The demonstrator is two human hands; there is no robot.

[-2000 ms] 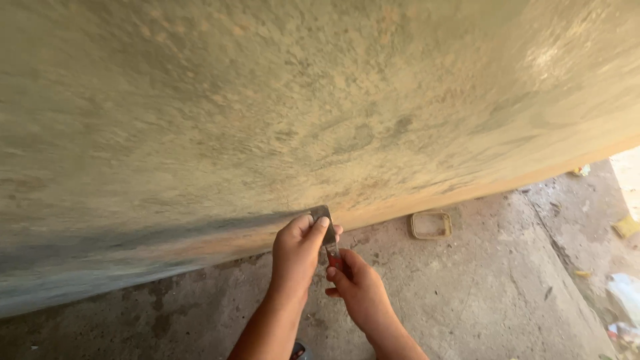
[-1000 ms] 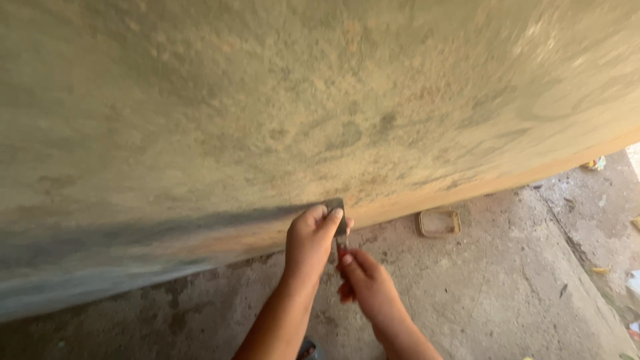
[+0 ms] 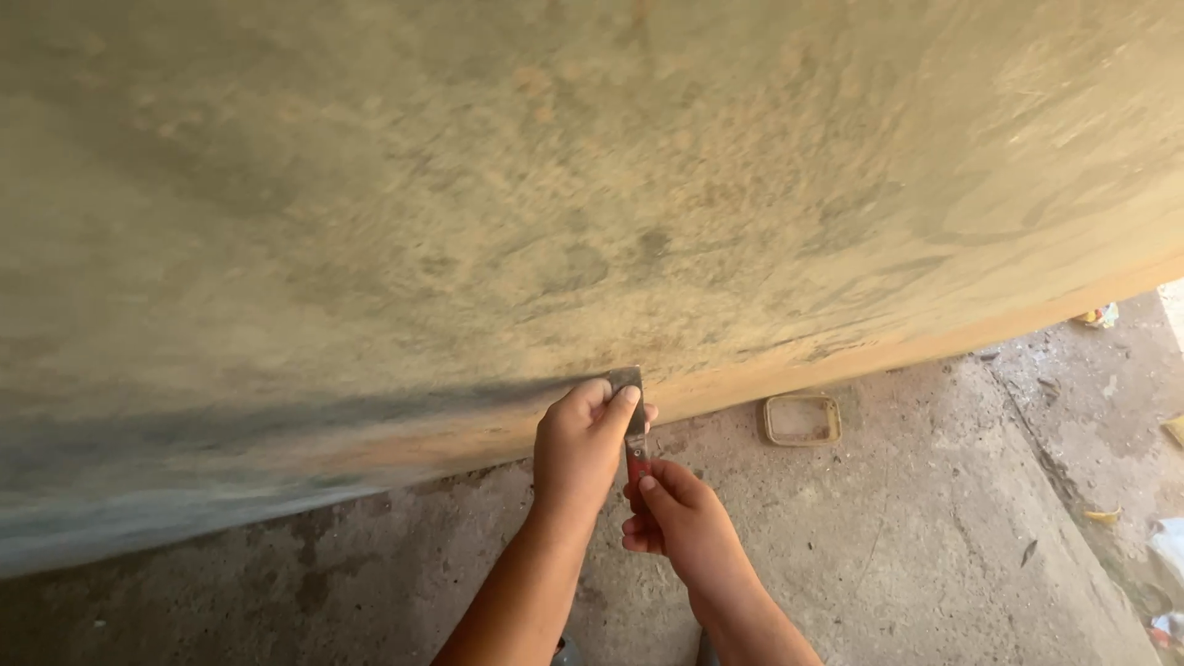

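A putty knife with a dark metal blade and a red handle is held upright in both hands, close to the lower part of a worn, stained wall. My left hand pinches the blade, thumb on its near face. My right hand grips the red handle below it, covering much of the handle. Whether the blade's tip touches the wall cannot be told.
A shallow rectangular plastic container lies on the concrete floor by the wall's foot, right of my hands. A crack crosses the floor farther right, with litter and a yellow scrap near it. Parts of footwear show at the bottom edge.
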